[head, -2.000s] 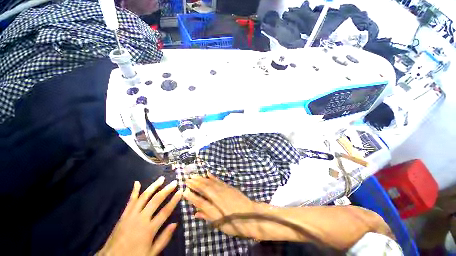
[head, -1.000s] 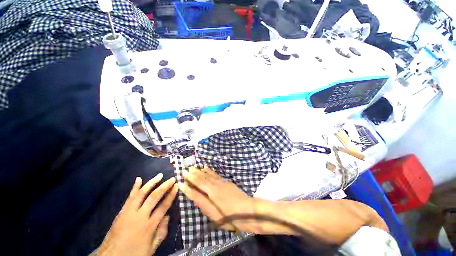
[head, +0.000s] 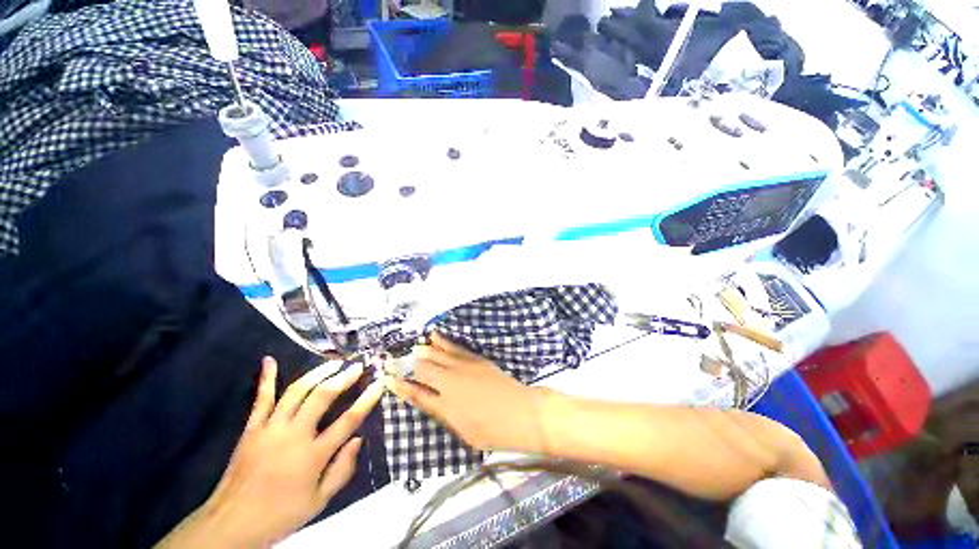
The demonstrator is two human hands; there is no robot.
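My left hand [head: 285, 456] lies flat with fingers spread on the black fabric [head: 118, 322], fingertips just left of and in front of the presser foot [head: 399, 341]. My right hand [head: 472, 391] presses on the checked fabric [head: 424, 440], fingertips close to the foot. The checked fabric lies beside the black fabric, and both run under the foot at the left end of the white sewing machine [head: 483, 193]. More checked cloth is bunched under the machine arm. The needle itself cannot be made out.
Thread snips [head: 668, 325] and small brown pieces [head: 751, 336] lie on the bed at right. A tape ruler [head: 515, 513] runs along the front edge, with a cord above it. A blue bin [head: 821, 450] and a red stool [head: 872, 391] stand at right. A blue crate [head: 429, 77] is behind.
The checked strip has moved up toward the foot and its lower edge now shows above the table edge. The bunched cloth under the arm has shifted. Both hands have moved slightly closer to the foot.
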